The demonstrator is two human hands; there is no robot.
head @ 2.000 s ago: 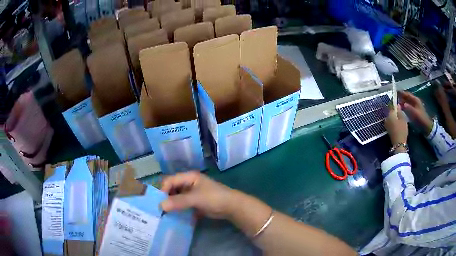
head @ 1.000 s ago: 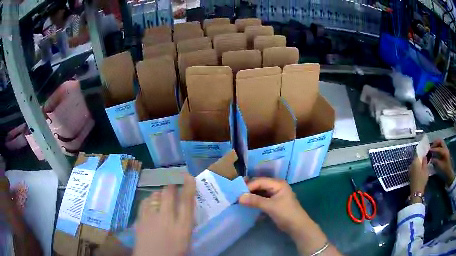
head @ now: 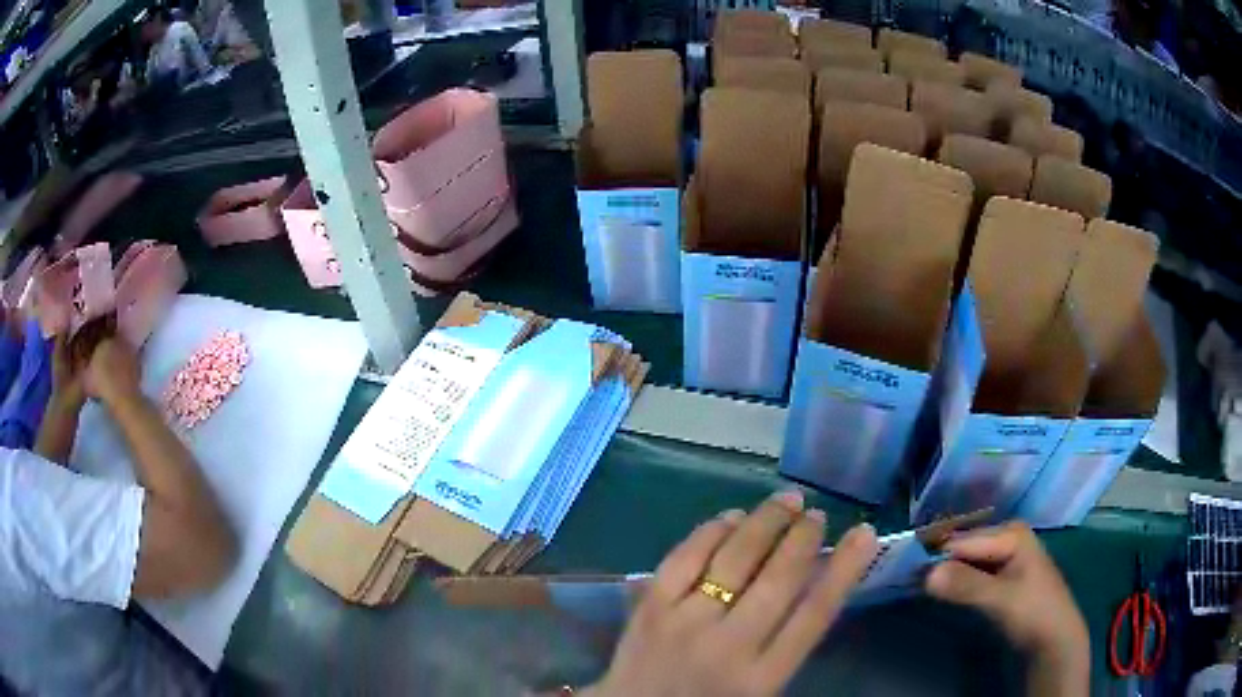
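Observation:
A light blue and brown carton [head: 579,594] lies low at the front, seen nearly edge-on and partly hidden by my hands. My left hand [head: 742,599], with a ring, lies across its middle with fingers extended; its palm side is hidden. My right hand [head: 1015,586] pinches the carton's right end, beside a brown flap. A stack of flat cartons [head: 524,429] lies to the left on the dark green bench [head: 327,633]. Erected product boxes [head: 858,409] stand in rows behind, top flaps up and brown inside.
A pale upright post [head: 341,177] and metal rail [head: 708,418] lie beyond the stack. Pink housings [head: 443,177] stand behind the post. At left, a person's arm [head: 170,477] is beside small pink parts [head: 209,377] on a white sheet [head: 293,368]. Red-handled scissors [head: 1137,633] lie right.
The view has turned left, so the boxes and scissors appear farther right and the left neighbour shows. The carton has gone from tilted and open to nearly edge-on, with my left hand now across it.

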